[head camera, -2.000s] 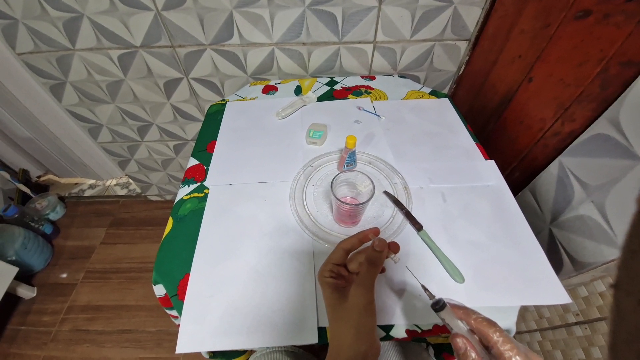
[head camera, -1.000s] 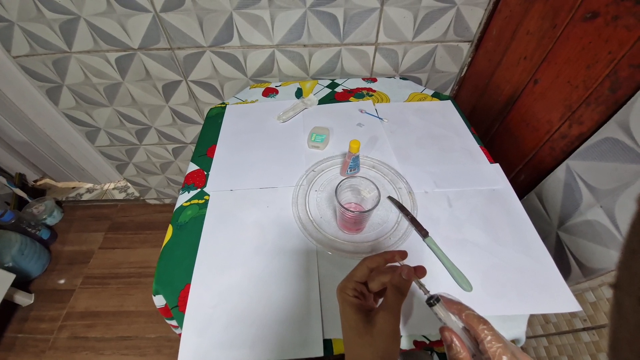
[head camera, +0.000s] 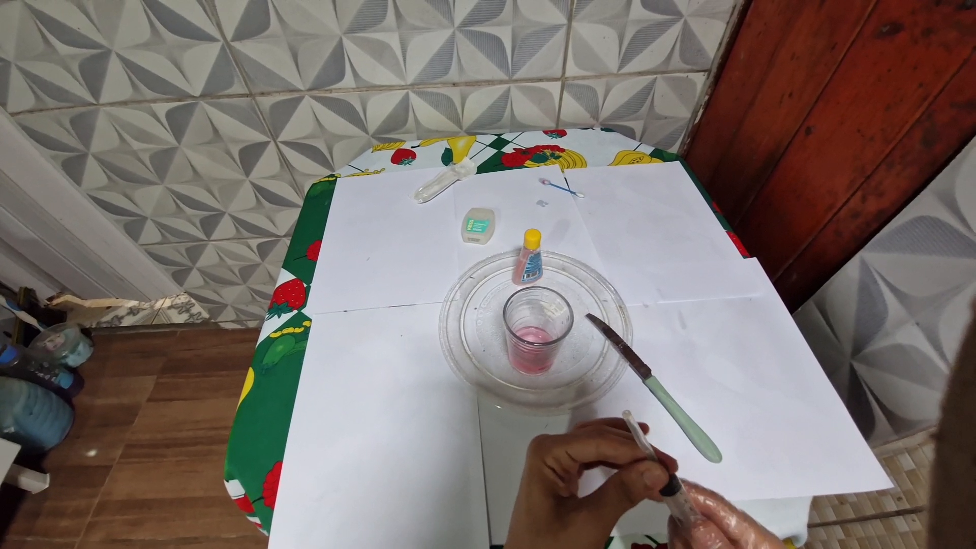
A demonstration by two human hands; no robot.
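My left hand [head camera: 587,480], bare, pinches a clear needle cap [head camera: 639,433] between thumb and fingers; the cap covers the needle of a syringe [head camera: 677,496]. My right hand [head camera: 720,518], in a clear plastic glove, holds the syringe barrel at the bottom of the view, partly cut off. Beyond them a clear glass [head camera: 537,328] with some pink liquid stands on a clear round glass plate [head camera: 465,366]. A small bottle with a yellow cap [head camera: 528,259] stands by the glass. A knife with a pale green handle [head camera: 682,419] lies with its blade on the plate's right rim.
White paper sheets [head camera: 381,396] cover the table over a fruit-print tablecloth [head camera: 286,328]. Toward the back lie a dental floss box [head camera: 478,226], a clear tube-like item [head camera: 444,181] and a cotton swab [head camera: 562,187]. Bottles [head camera: 34,412] stand at the left on the floor side.
Two seconds ago the needle was bare and the syringe apart from my left hand. The two hands have come together, and the cap now sits over the needle.
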